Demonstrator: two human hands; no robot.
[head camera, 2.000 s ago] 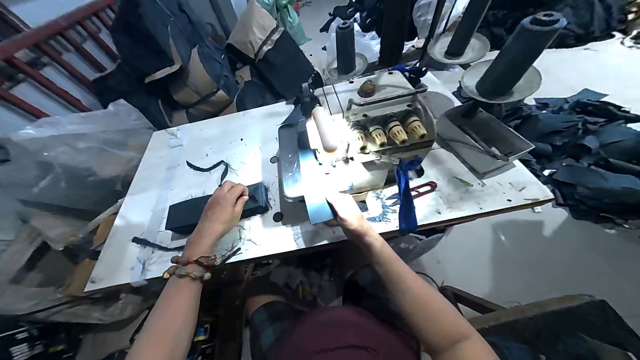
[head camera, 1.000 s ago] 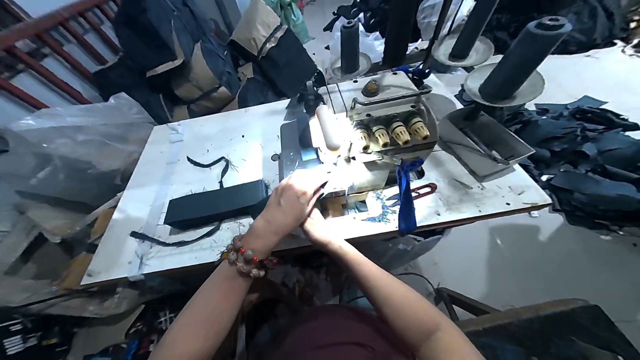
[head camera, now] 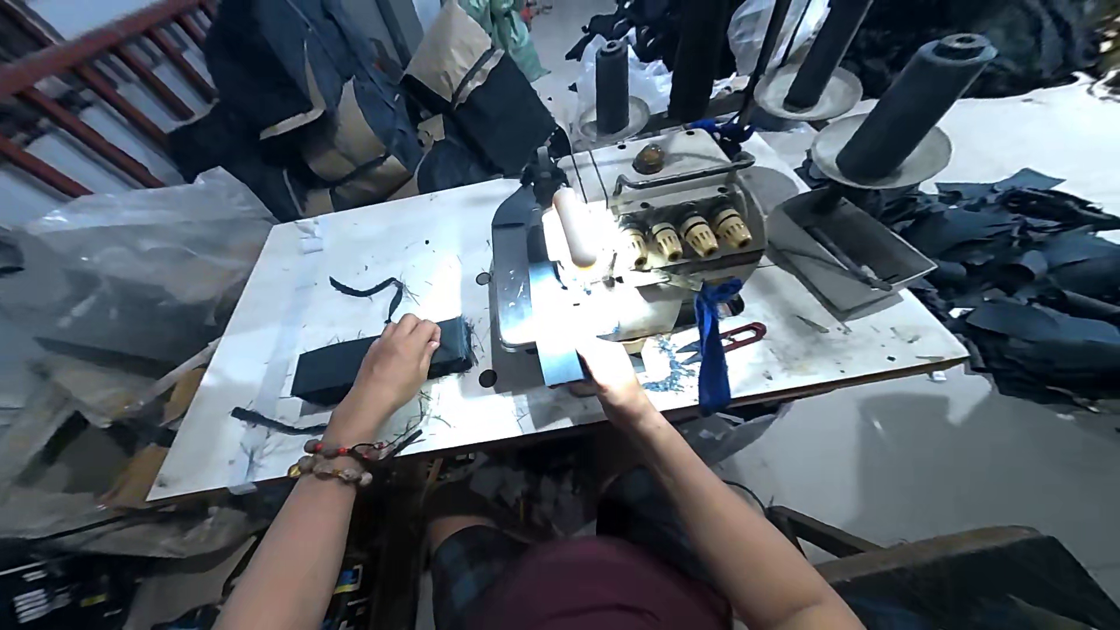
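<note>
My left hand (head camera: 401, 359) rests on the right part of a neat stack of dark fabric pieces (head camera: 334, 371), left of an overlock sewing machine (head camera: 682, 219). Whether its fingers grip a piece cannot be told. My right hand (head camera: 612, 378) holds the near end of a fabric strip (head camera: 558, 348), which looks blue under the bright lamp. The strip runs up beside the machine's needle area, where glare hides the detail. A blue cloth tie (head camera: 712, 350) hangs from the machine's front, and red-handled thread snips (head camera: 742, 336) lie just behind it.
Dark thread cones (head camera: 910, 114) stand on round holders behind the machine. A grey metal tray (head camera: 853, 254) with tools is at the right. Dark scraps (head camera: 1032, 280) are heaped beyond it. Loose dark strips (head camera: 271, 423) lie around the stack. A plastic bag (head camera: 149, 254) borders the table's left side.
One second ago both hands were together at the near side of the machine. My left hand has moved left onto the stack, while the right stays by the machine, now with the strip showing.
</note>
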